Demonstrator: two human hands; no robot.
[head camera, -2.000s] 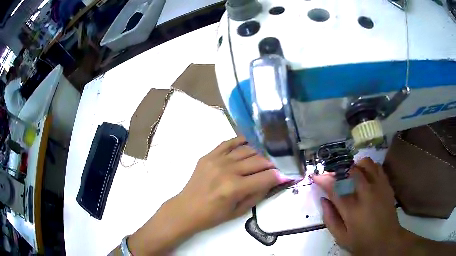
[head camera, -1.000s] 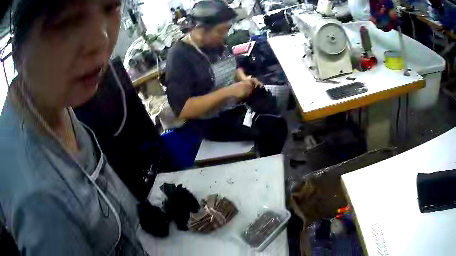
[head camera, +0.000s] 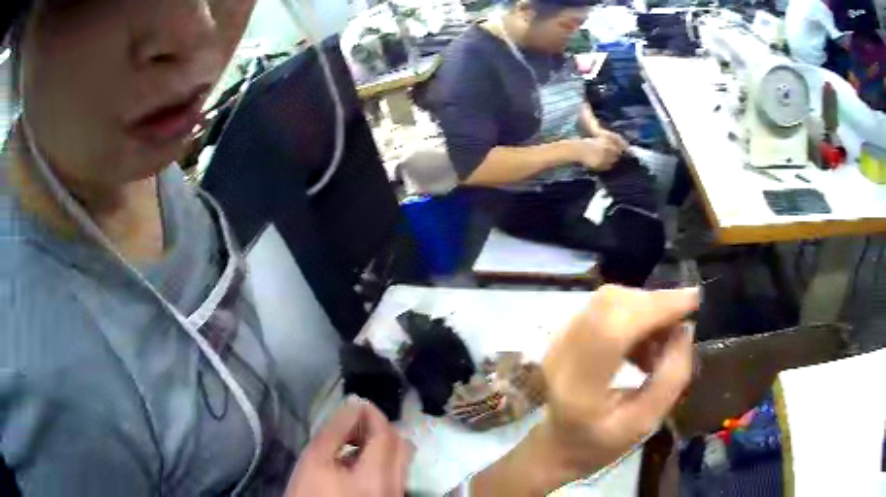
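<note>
A raised hand with a pale band at its wrist, matching my left hand (head camera: 617, 383), is blurred at centre right. Its fingers are curled, with a faint fine strand by the fingertips; whether it grips it is unclear. A second, blurred hand, cut off by the lower edge, has curled fingers around something small and pale; I cannot tell whether it is my right hand or the near person's. Behind them, black bundles (head camera: 432, 364) and a fanned brown bundle (head camera: 481, 398) lie on the low white side table (head camera: 544, 303). My left hand partly hides the brown bundle.
A person in grey (head camera: 87, 340) stands very close at left. Another person in dark clothes (head camera: 486, 107) sits behind, handling dark fabric (head camera: 636, 184). A sewing machine (head camera: 777, 107) stands on a wood-edged table (head camera: 748, 233). A white table corner (head camera: 835, 417) is at lower right.
The view has swung from my sewing machine to the side table and the people, then shifted further left. Two hands have come into view since one second ago. The clear plastic box no longer shows.
</note>
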